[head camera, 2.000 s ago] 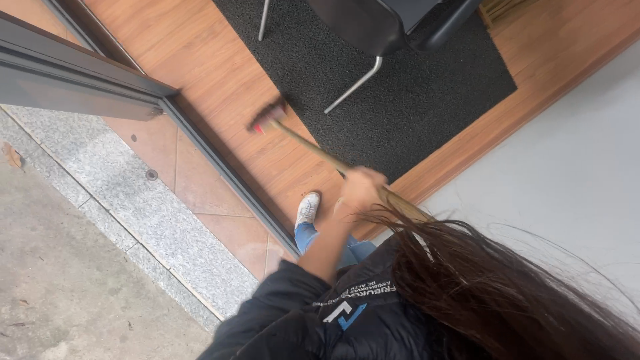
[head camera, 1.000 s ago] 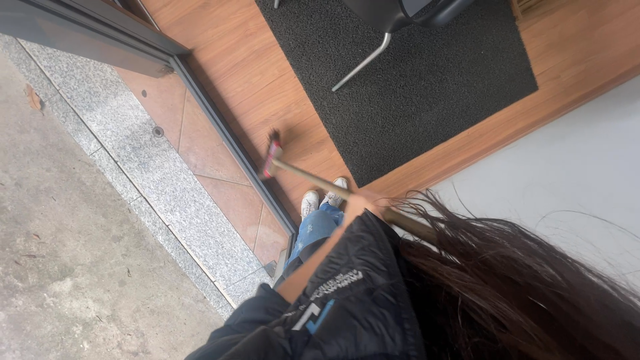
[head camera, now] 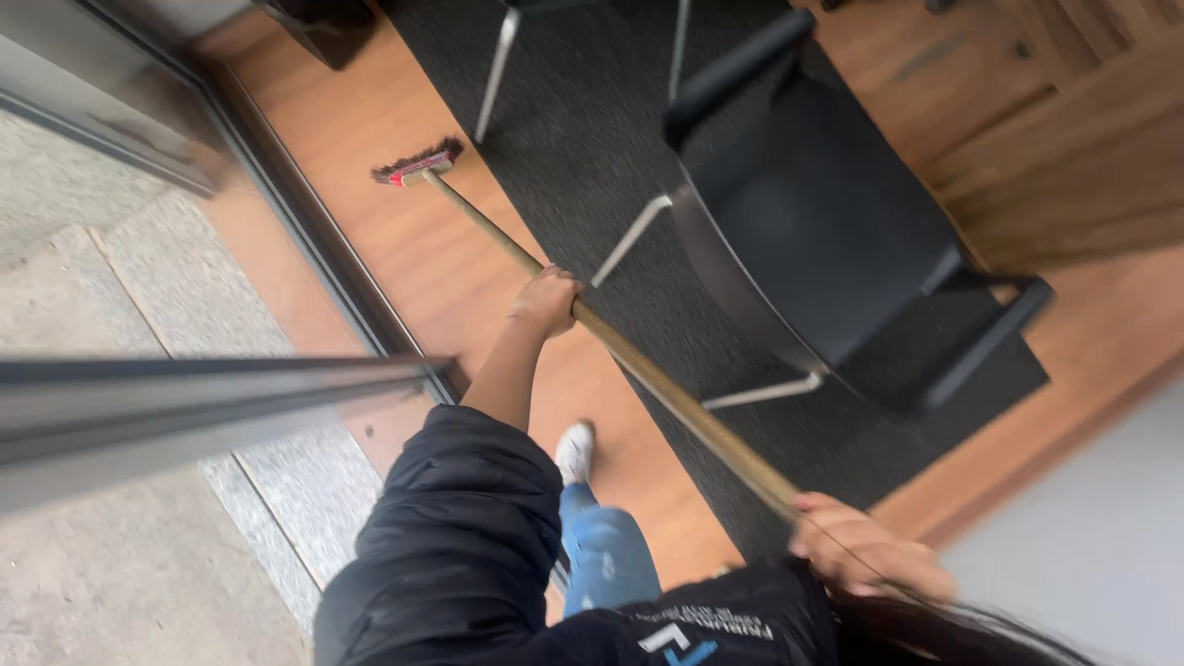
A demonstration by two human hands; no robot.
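My left hand (head camera: 550, 301) is closed round the middle of a long wooden broom handle (head camera: 666, 393). Lower right, my right hand (head camera: 865, 550) grips the handle near its upper end; hair partly covers this hand. The handle slants up and left to the broom head (head camera: 424, 168), red and pale with dark bristles. That head rests on the wood-look floor (head camera: 407, 236) between the black mat and the door frame.
A black armchair (head camera: 814, 203) with metal legs stands on the black mat (head camera: 592, 157), another chair's legs beyond it. At left are the metal door track (head camera: 305, 203) and an open door's edge (head camera: 231, 370). A white wall (head camera: 1091, 518) is lower right.
The broom head has moved from near my feet by the door track to farther along the floor. My right hand has come into view. One foot has stepped forward. The view has shifted.
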